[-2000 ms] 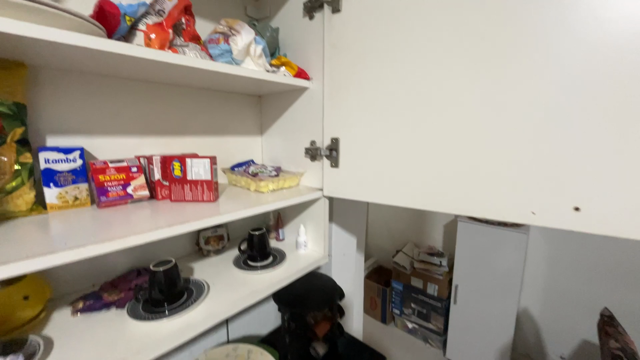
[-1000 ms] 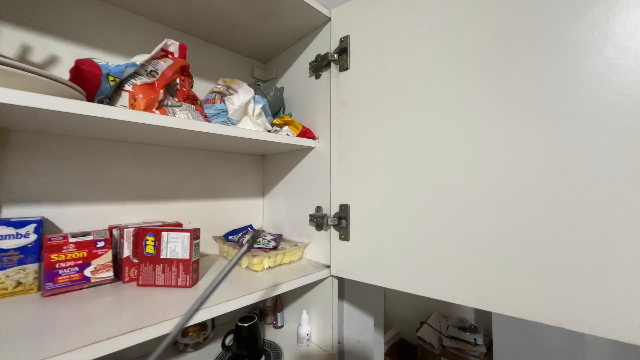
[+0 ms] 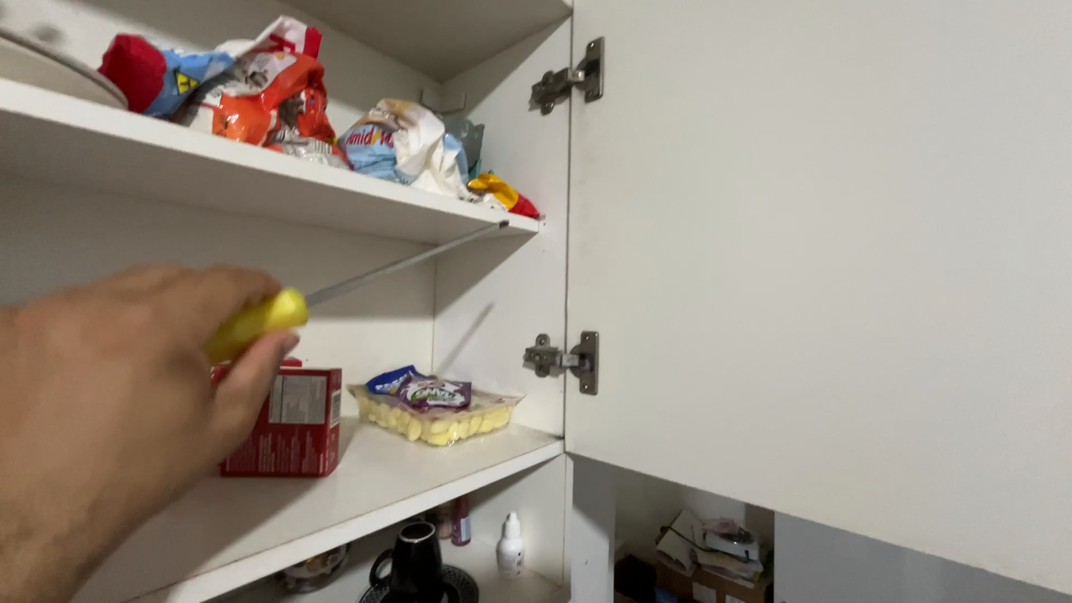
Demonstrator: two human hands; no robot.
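My left hand (image 3: 126,394) reaches in from the left edge, closed around the yellow handle of a screwdriver (image 3: 402,264). The long metal shaft points up and right, its tip appearing near the front edge of the upper shelf (image 3: 335,180), below a yellow and red packet (image 3: 504,193); contact is not clear. To the right of the tip are the upper cabinet hinge (image 3: 574,77) and the lower hinge (image 3: 569,360), which join the cabinet side to the open white door (image 3: 804,251). My right hand is not in view.
Behind the hand stands a red box (image 3: 306,423). A plastic tray of yellowish food (image 3: 444,419) with small packets lies on the middle shelf. Crumpled food bags (image 3: 268,92) fill the upper shelf. Below are a black cup (image 3: 416,561) and a small white bottle (image 3: 510,544).
A hand with the yellow handle has come into view; one second ago only the metal shaft showed, lower down. The shaft now reaches up toward the upper shelf. The view has moved closer to the cabinet.
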